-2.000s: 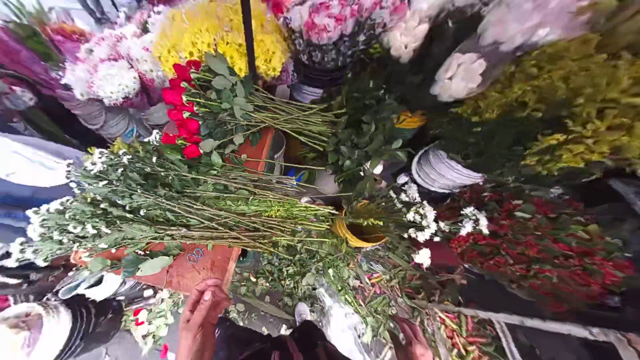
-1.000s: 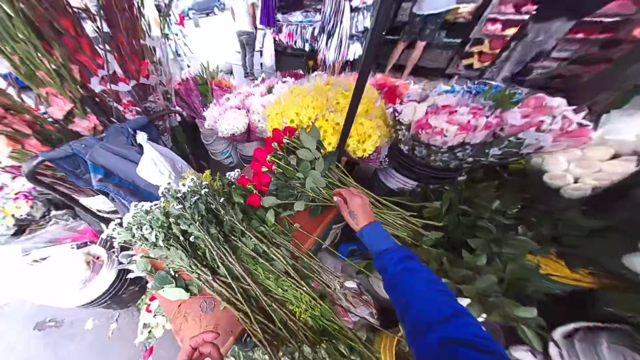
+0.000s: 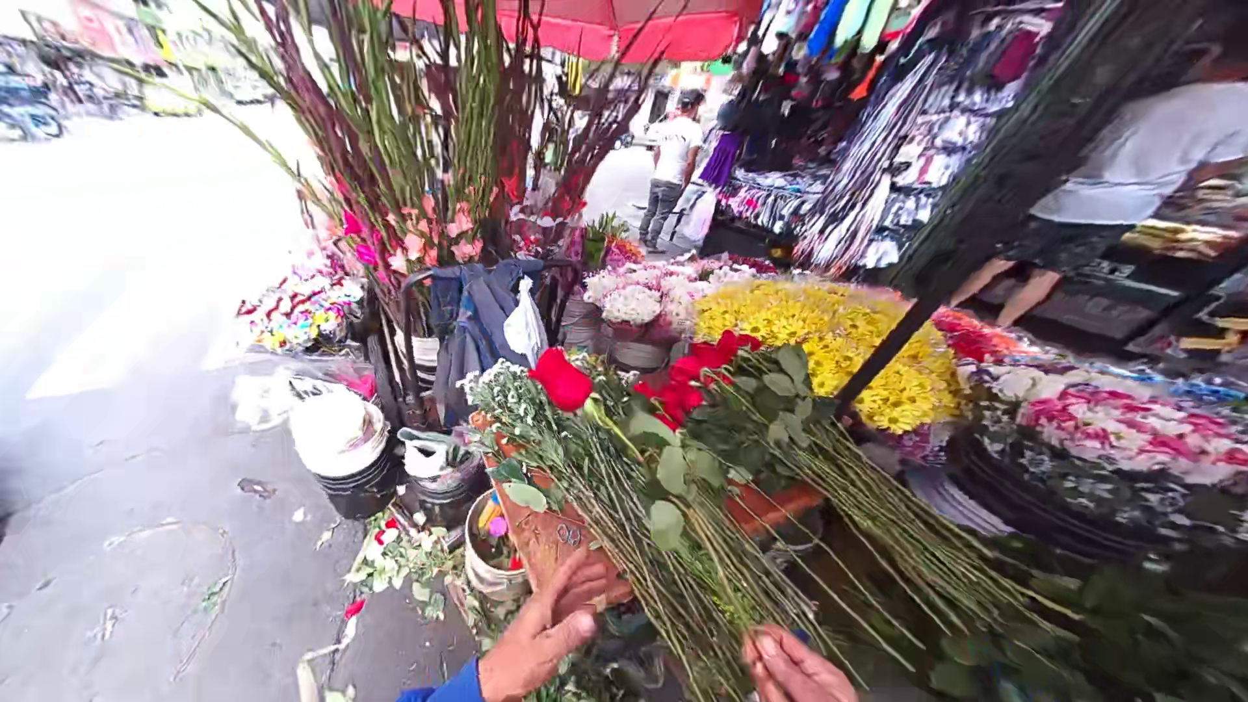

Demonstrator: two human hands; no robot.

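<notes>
A single red rose [image 3: 563, 380] lies or hovers over the bundle of small white flowers [image 3: 517, 409], its leafy stem running down to the right. My right hand [image 3: 795, 671] is at the bottom, fingers pinched at the lower end of that stem, though other stems partly blend with it. My left hand [image 3: 546, 624] is open beside the long cut stems, near the front of the reddish-brown board [image 3: 546, 531]. More red roses [image 3: 682, 385] lie in a bunch on the board, their stems pointing to the lower right.
A bucket with small items [image 3: 497, 575] stands left of the board, near black buckets [image 3: 356, 487]. Yellow daisy-like flowers [image 3: 829, 331] stand behind, beside a dark slanting pole [image 3: 897, 336]. Leaf cuttings [image 3: 419, 561] litter the pavement. A person in a white shirt [image 3: 676, 146] stands farther back.
My right hand has moved from the rose bunch back to the near end of the stems. One rose now shows apart from the bunch. The view has swung left and up.
</notes>
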